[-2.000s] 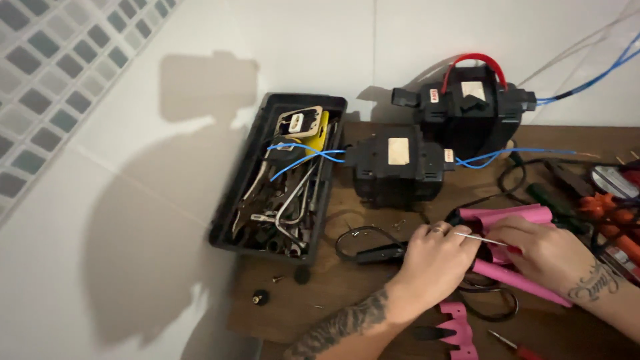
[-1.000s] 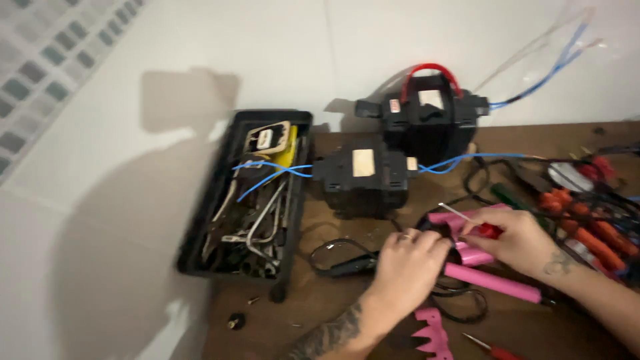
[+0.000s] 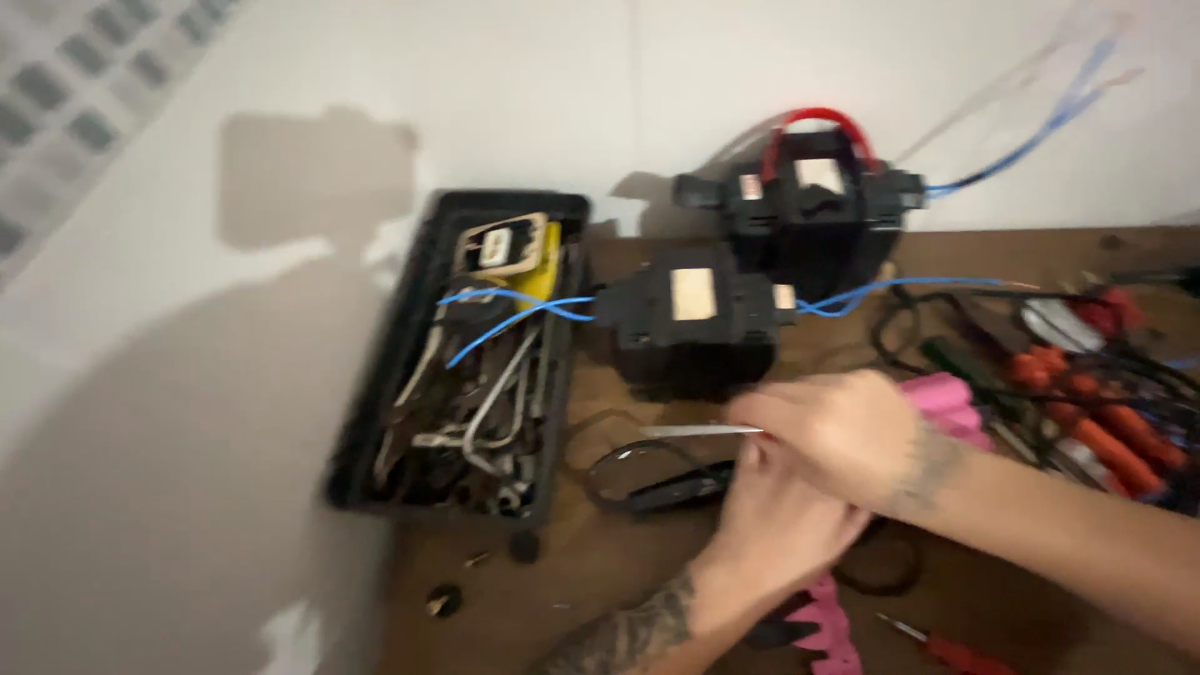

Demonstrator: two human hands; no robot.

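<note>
My right hand [image 3: 825, 436] is closed around a screwdriver whose thin metal shaft [image 3: 703, 430] points left; its handle is mostly hidden. My left hand [image 3: 783, 516] lies under and against the right one, its fingers largely covered, so I cannot tell what it holds. Pink plastic tubes [image 3: 942, 403] show just behind the right hand. Below the left wrist lies a scalloped pink plastic piece [image 3: 827, 626]. Directly beyond my hands is a black plastic-cased unit [image 3: 694, 323] with blue wires on both sides.
A second black unit [image 3: 816, 216] with a red cable loop stands behind. At left, a black tray [image 3: 342, 459] holds metal tools. Orange-handled tools [image 3: 1106, 431] and cables lie at right. Another red screwdriver [image 3: 947, 652] lies in front. A black cable [image 3: 600, 478] curls beside my hands.
My right hand has moved left over my left hand, carrying the screwdriver. Its shaft points left now; the pink tube that stuck out in front of the hands earlier is no longer seen there.
</note>
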